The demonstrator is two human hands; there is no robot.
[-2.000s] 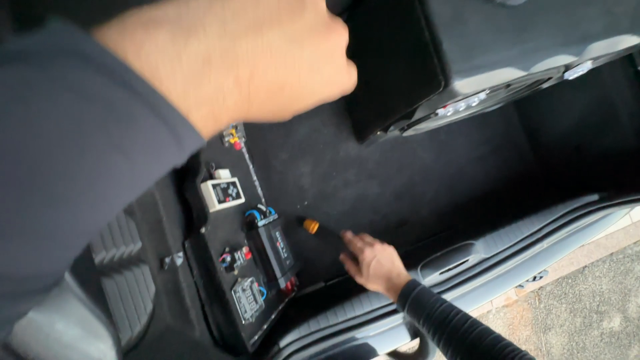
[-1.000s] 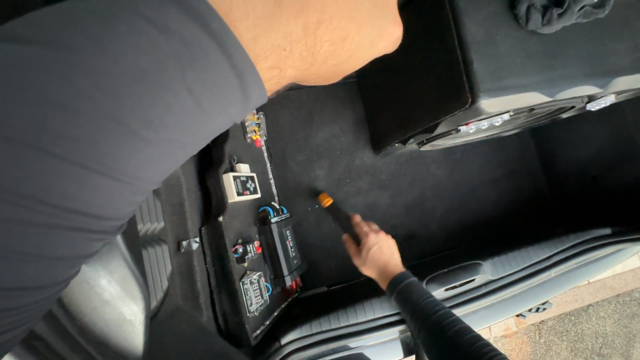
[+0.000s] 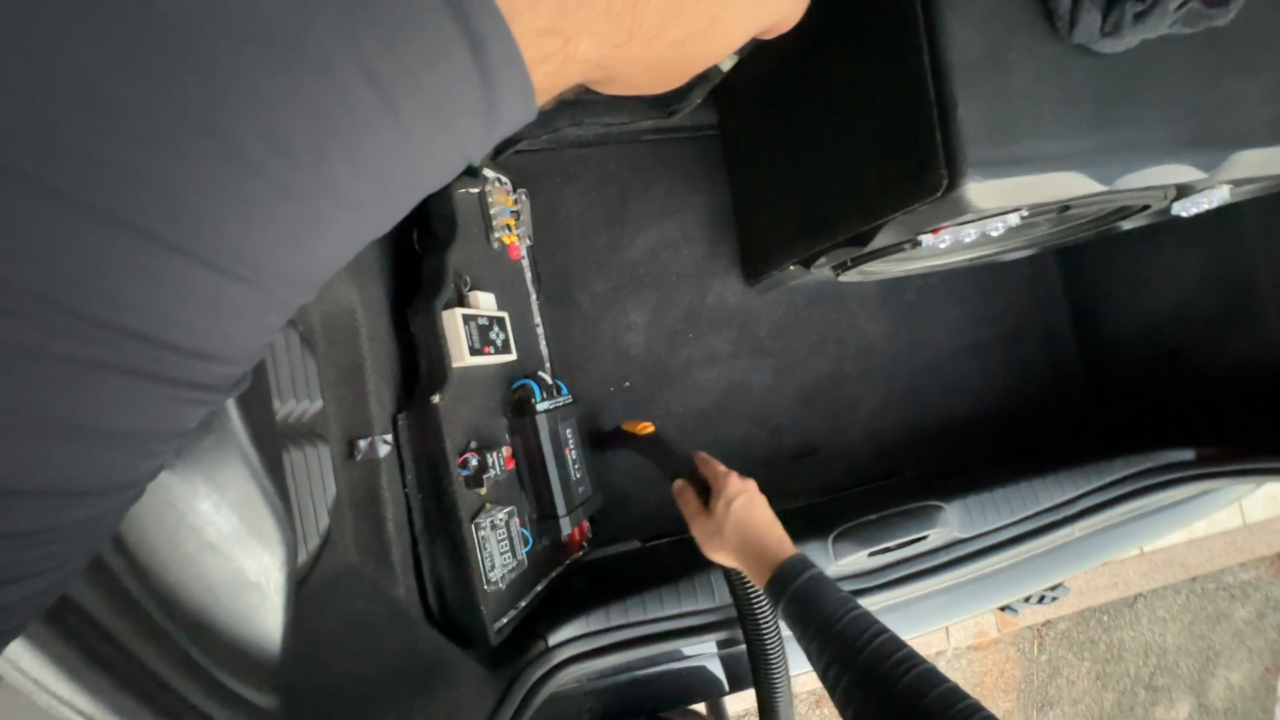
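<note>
My right hand [image 3: 738, 515] is closed around a black vacuum hose nozzle, its orange part [image 3: 637, 427] low over the black carpeted boot floor [image 3: 680, 330]. Behind this hand a ribbed black hose [image 3: 762, 640] runs down out of view. Beside the nozzle's far end stands a black amplifier [image 3: 565, 460] with blue and red wires. My left hand [image 3: 660, 40] is at the top edge, near the dark side of a speaker box [image 3: 830, 130]; its fingers are mostly cut off, and what it touches cannot be seen.
The side panel carries a white controller [image 3: 480, 337], a clear-covered fuse block [image 3: 508, 215] and a digital display board [image 3: 498, 547]. A dark cloth [image 3: 1140, 20] lies on the speaker box. The boot sill [image 3: 1060, 490] borders the floor, with paving [image 3: 1170, 650] outside.
Over the last second, my right hand and the nozzle have moved toward the sill, relative to the amplifier. More of the ribbed hose shows. The view has shifted.
</note>
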